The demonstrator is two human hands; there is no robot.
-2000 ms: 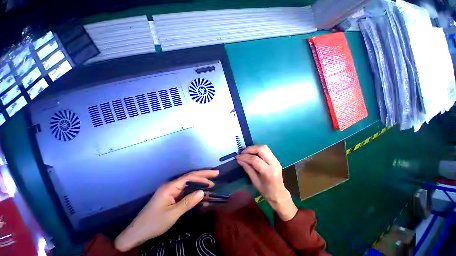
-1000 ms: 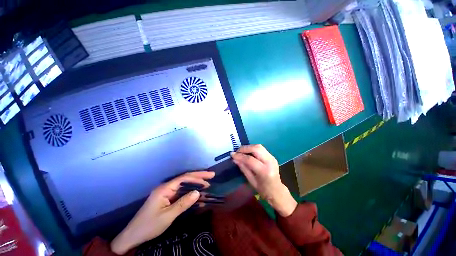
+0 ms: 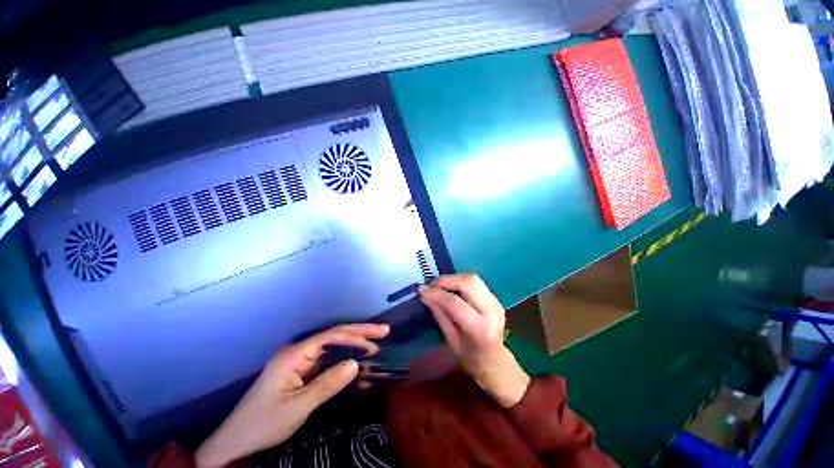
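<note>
A silver-grey laptop bottom cover (image 3: 247, 265) with two round fan grilles and a slotted vent row lies on the black work mat (image 3: 357, 99). A dark rubber foot (image 3: 403, 295) lies at its near right corner. My right hand (image 3: 466, 315) has its thumb and fingertips pinched together at the end of this foot, at the cover's edge. My left hand (image 3: 297, 379) is near the cover's front edge and holds several narrow black rubber feet (image 3: 379, 370) on and between its fingers.
A red bubble bag (image 3: 613, 132) lies at right on the green bench. Grey-white wrapped covers (image 3: 754, 110) are stacked at far right. An open cardboard carton (image 3: 590, 302) is below the bench edge. White layered panels (image 3: 402, 41) line the back. A pad sheet (image 3: 46, 137) is at far left.
The view has shifted, so the cover appears further left. My right hand stays at the near right corner by the foot. My left hand still holds the black strips.
</note>
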